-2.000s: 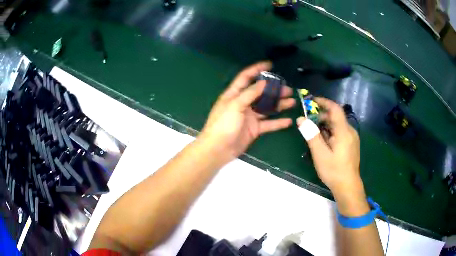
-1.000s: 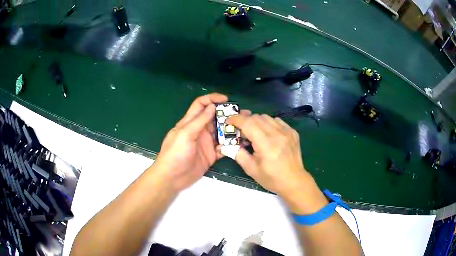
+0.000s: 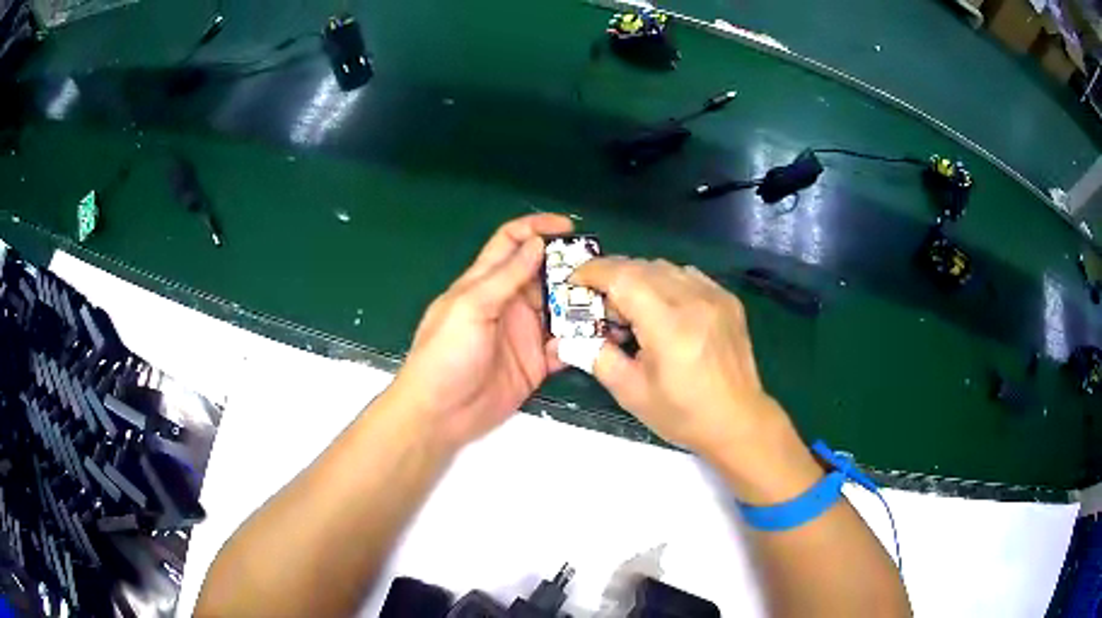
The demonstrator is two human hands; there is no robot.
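Note:
A circuit board (image 3: 576,302) with white, yellow and blue parts faces up in a black housing, whose dark edge shows around it. My left hand (image 3: 477,326) holds the housing from the left side. My right hand (image 3: 677,350) is on it from the right, with fingertips on the board's parts and the white-wrapped thumb at its lower end. The rest of the housing is hidden by my fingers. A blue strap (image 3: 792,507) is on my right wrist.
A green belt (image 3: 423,157) carries corded boards (image 3: 951,181), black cords (image 3: 789,178) and a small green board (image 3: 87,215). A heap of black housing parts (image 3: 73,435) lies left. Black adapter pieces (image 3: 550,598) lie on the white sheet (image 3: 532,501) near me.
Two seconds ago the hands were apart, housing in the left and board in the right. They came together with the board in the housing. Since one second ago they have barely moved.

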